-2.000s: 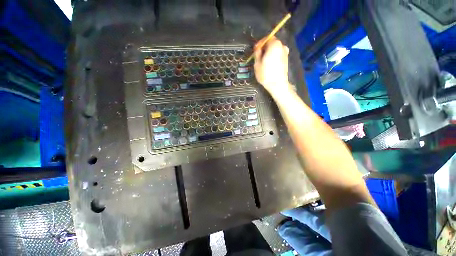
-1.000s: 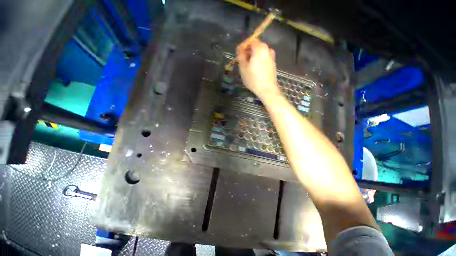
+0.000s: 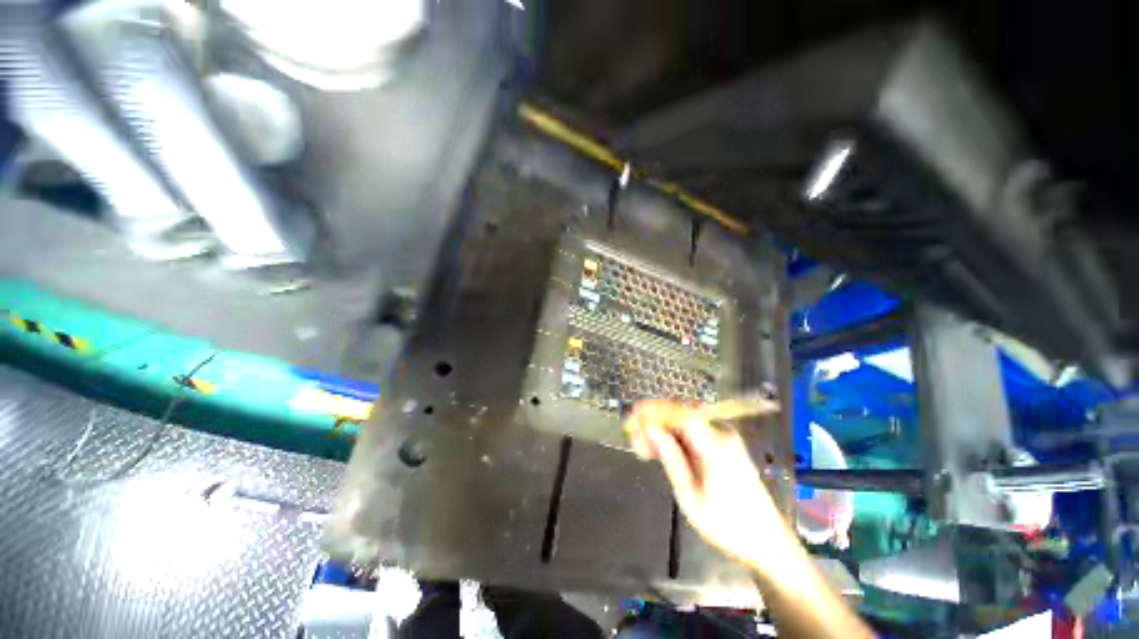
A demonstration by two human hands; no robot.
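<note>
The lower mould half (image 3: 550,375) lies on the press platen (image 3: 487,487), with two banks of small round cavities and yellow and pale inserts at their left ends. My right hand (image 3: 687,443) is at the mould's front edge, near the lower bank. It holds a yellow stick (image 3: 743,408) that points to the right. The fingertips are slightly blurred, and I cannot tell if they touch the mould. My left hand is not in view.
A dark slab with a yellow edge (image 3: 575,140) stands behind and above the platen. Grey machine parts (image 3: 924,94) hang at the upper right. Blurred metal parts are at the upper left. Chequered metal flooring (image 3: 150,524) and a green strip (image 3: 113,375) are at the left.
My right hand has moved from the upper bank's left end to the mould's front edge, still with the stick. The view has swung, showing more of the machine at upper left and right.
</note>
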